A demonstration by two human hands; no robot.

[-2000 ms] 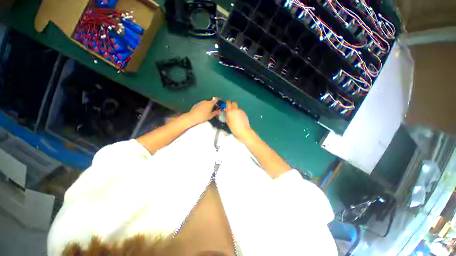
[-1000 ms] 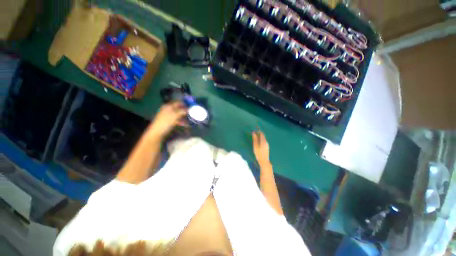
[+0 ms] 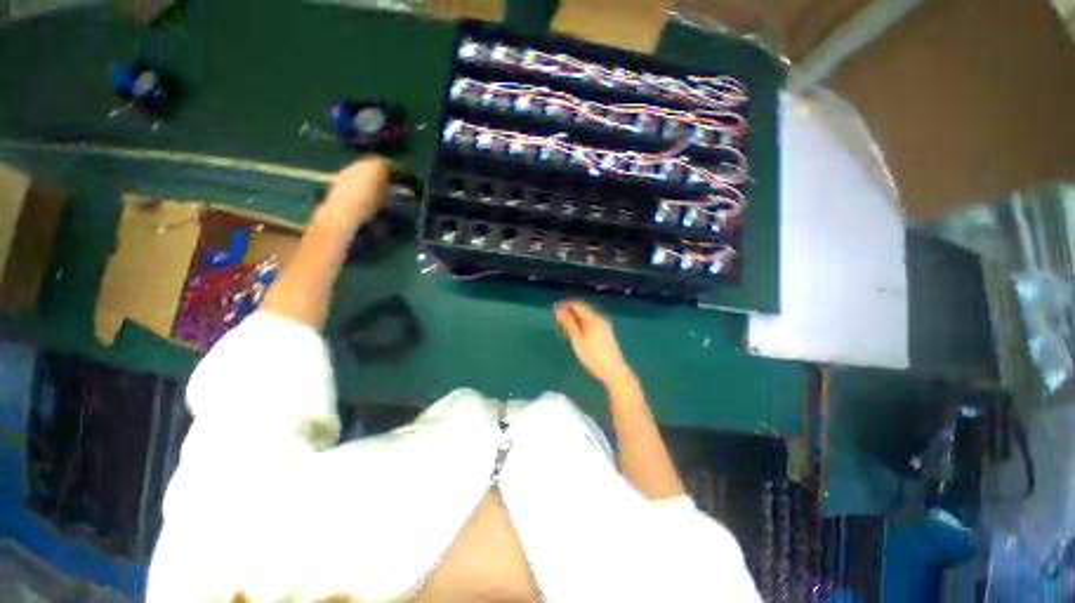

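Note:
A dark housing with a part fitted [image 3: 368, 121], showing a pale round centre and blue beside it, lies at the far side of the bench. My left hand [image 3: 357, 189] is stretched out just in front of it, blurred; its fingers overlap or touch the near edge, and I cannot tell whether they grip it. My right hand [image 3: 586, 333] is over the bench in front of the black compartment tray, loosely curled, with nothing visible in it. A black housing [image 3: 380, 329] lies on the green bench, blurred, near my left forearm.
The black compartment tray [image 3: 589, 277] holds silvery parts with looped wires. A carton [image 3: 147, 265] of blue cells and red wires is at left, partly behind my left arm. A similar fitted unit [image 3: 144, 85] lies far left. A white sheet [image 3: 837, 236] is right of the tray. Crates stand below.
My left hand has moved forward to the far side of the bench, and the unit with the pale centre is no longer close to me. My right hand is slightly further left. The view has turned.

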